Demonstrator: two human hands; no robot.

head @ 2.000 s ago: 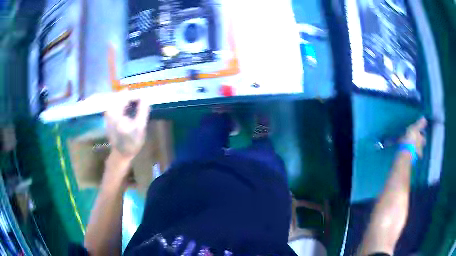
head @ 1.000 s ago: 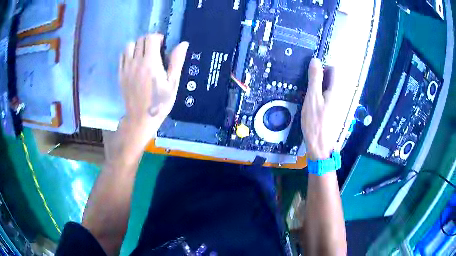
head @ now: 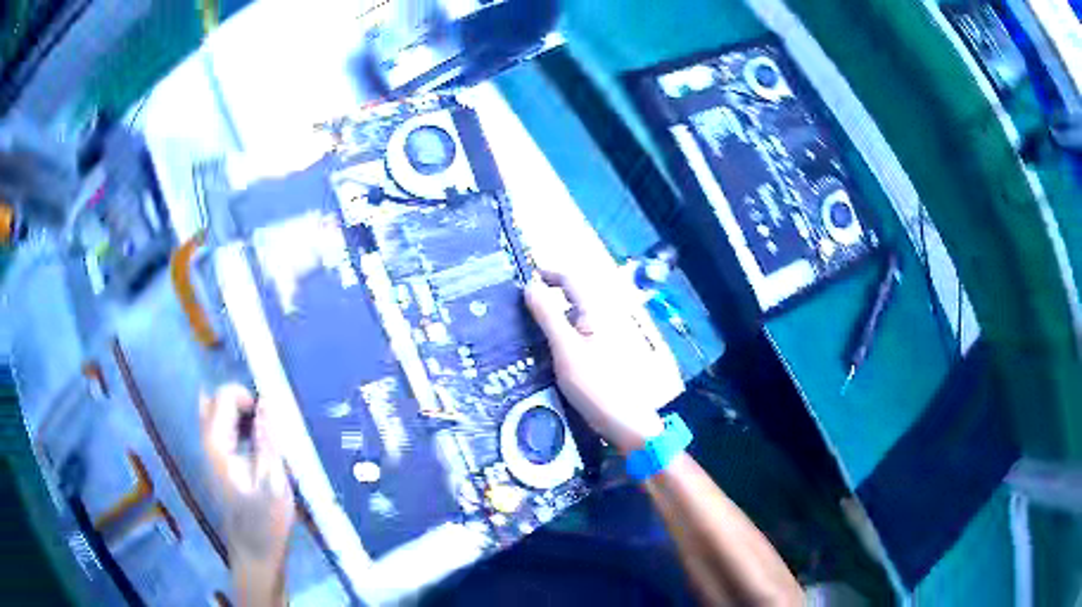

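Note:
An open laptop base (head: 475, 285), bottom up, lies tilted across the middle of the view. Its black battery pack (head: 320, 320) fills the left side. Two round fans show on the right, an upper one (head: 427, 154) and a lower one (head: 540, 436). My right hand (head: 605, 362), with a blue wristband, holds the base's right edge, thumb on the rim; its other fingers are partly hidden. My left hand (head: 247, 474) is blurred beside the base's left edge, fingers curled; whether it touches the base is unclear.
Orange-edged fixture pieces (head: 142, 492) lie at the left. Blurred bench equipment (head: 113, 202) stands at the upper left. At the right, another open laptop base (head: 759, 178) and a dark screwdriver (head: 874, 311) lie on the green surface. A blue fitting (head: 655, 279) sits between the two laptops.
The view has turned, and the near laptop base now appears slanted with both fans showing. My left hand has moved off the battery to beside the left edge. My right hand is still at the right edge.

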